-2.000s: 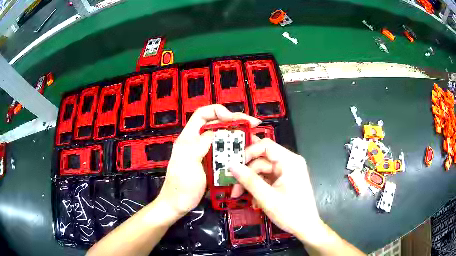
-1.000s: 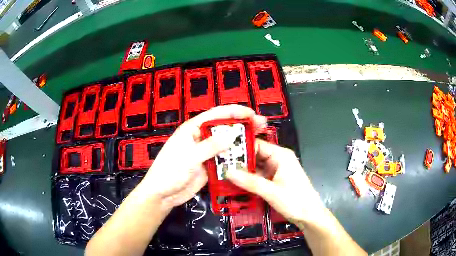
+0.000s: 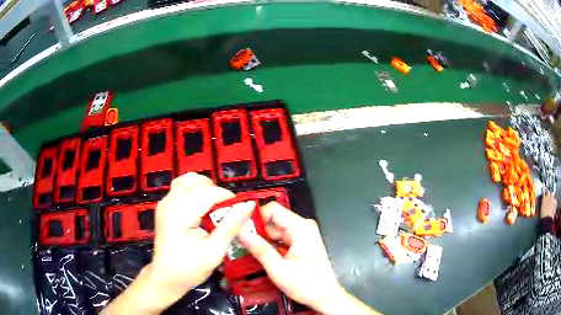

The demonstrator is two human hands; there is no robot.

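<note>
My left hand (image 3: 190,237) and my right hand (image 3: 286,252) hold a red housing (image 3: 260,216) over the front part of the blister tray. A white inner module (image 3: 224,214) sits in the housing, partly covered by my fingers and thumbs. The housing is tilted, and its lower part is partly hidden. Empty red front housings (image 3: 270,147) lie in the pockets of the black blister tray (image 3: 120,258).
A mixed pile of orange parts (image 3: 413,243) and white modules (image 3: 430,263) lies right of the tray. Beyond is a heap of orange parts (image 3: 507,166). The green conveyor belt (image 3: 307,61) carries scattered parts. Another person's arm (image 3: 546,215) is at the right edge.
The view has shifted right, so the tray and pile appear further left. The held housing is now more tilted, and my fingers cover more of its module. Belt parts have moved left.
</note>
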